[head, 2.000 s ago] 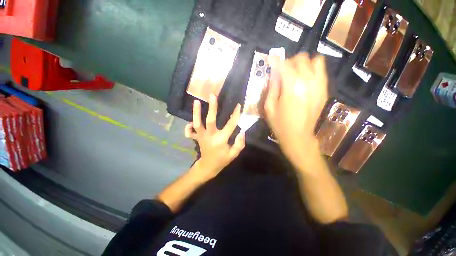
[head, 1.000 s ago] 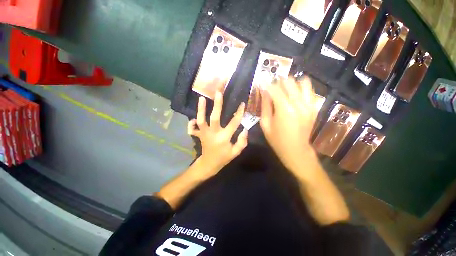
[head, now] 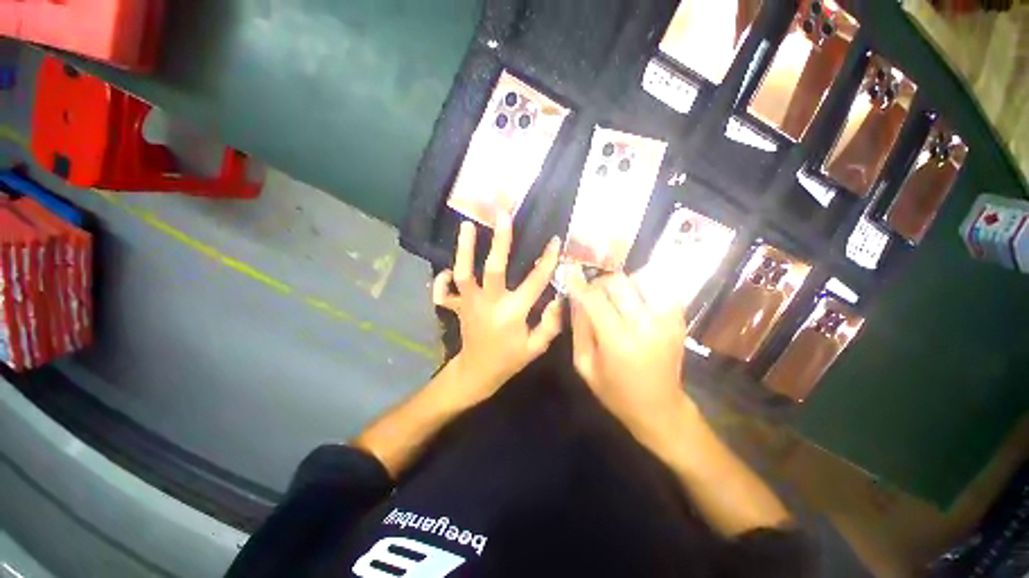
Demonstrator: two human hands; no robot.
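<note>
Several shiny copper-gold smartphones or back covers lie in two rows in a black tray (head: 434, 192). My left hand (head: 493, 314) has its fingers spread, with fingertips at the lower edge of the leftmost gold piece (head: 508, 147). My right hand (head: 627, 339) is at the lower end of the second gold piece (head: 615, 198), fingers bent together. A small white bit shows at its fingertips; whether it is a wipe or a label I cannot tell. A third gold piece (head: 688, 254) lies just right of my right hand and glares white.
The tray lies on a dark green bench (head: 327, 102). White labels (head: 670, 85) lie beside the pieces. A whitish bottle (head: 999, 230) stands at the right. A red stool (head: 85, 130) and stacked red-edged trays (head: 43, 282) are at the left on the grey floor.
My right hand has moved down along the second gold piece toward my body, uncovering its upper part and the third piece. My left hand has stayed nearly in place.
</note>
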